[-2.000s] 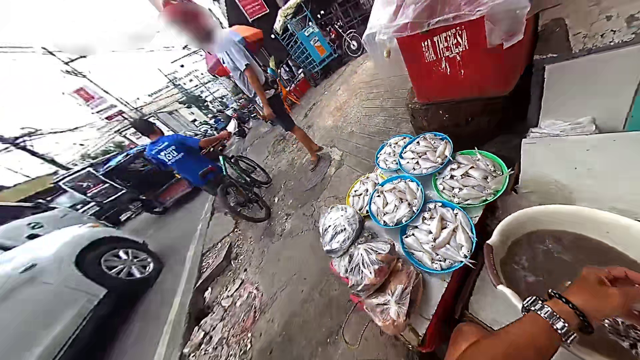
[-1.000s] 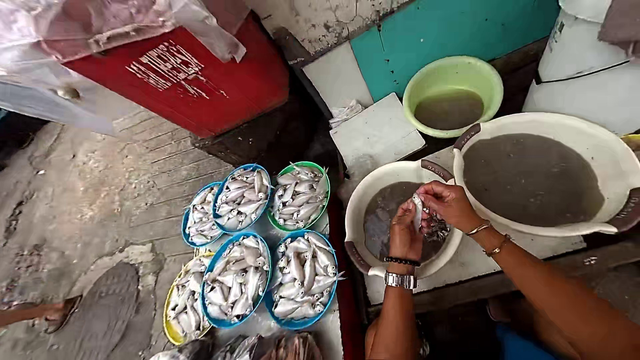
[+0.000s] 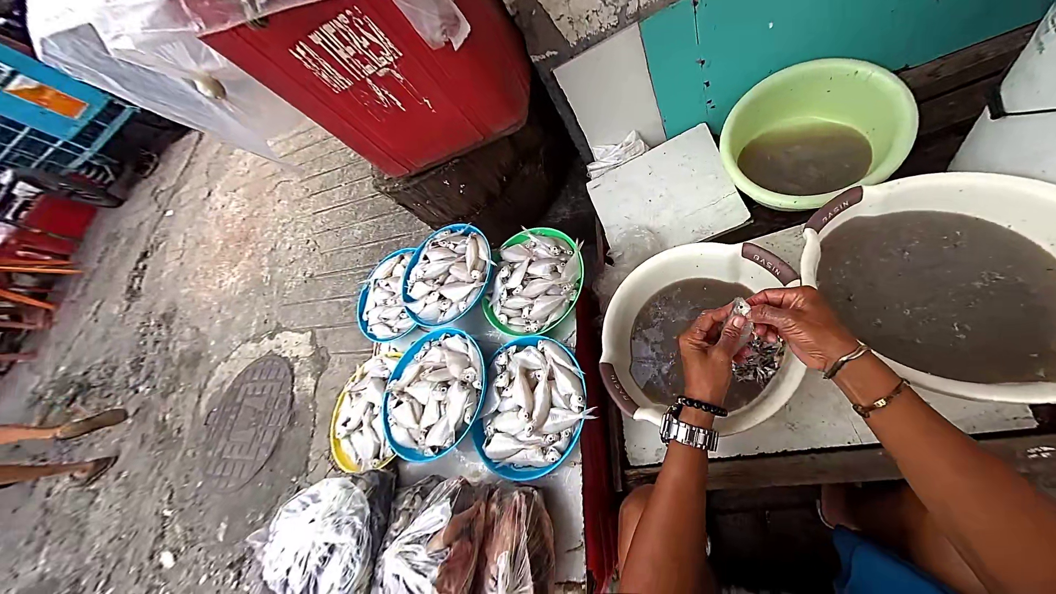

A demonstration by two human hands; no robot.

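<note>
A small silvery fish (image 3: 740,318) is pinched between both hands above a small cream plastic basin (image 3: 619,330) of murky water. My left hand (image 3: 709,342), with a metal watch and black beaded bracelet at the wrist, grips the fish's body. The fingertips of my right hand (image 3: 796,322) touch it near the head; two bracelets circle that wrist. A dark heap of small fish or scraps (image 3: 759,360) lies in the basin beneath my hands. Farther left, several plates of silver fish, such as one on a blue plate (image 3: 437,396), stand grouped on a low table.
A large cream basin (image 3: 932,289) and a green basin (image 3: 891,107) hold murky water. Bagged fish (image 3: 318,536) lie near the plates. A red container (image 3: 396,82) sits on a wooden stump (image 3: 487,177). A passer-by's feet (image 3: 91,425) show on the pavement at left.
The view has swung far from the street to the basins. My right hand, not seen two seconds ago, is in view. Since one second ago both hands have stayed together at the fish above the small basin.
</note>
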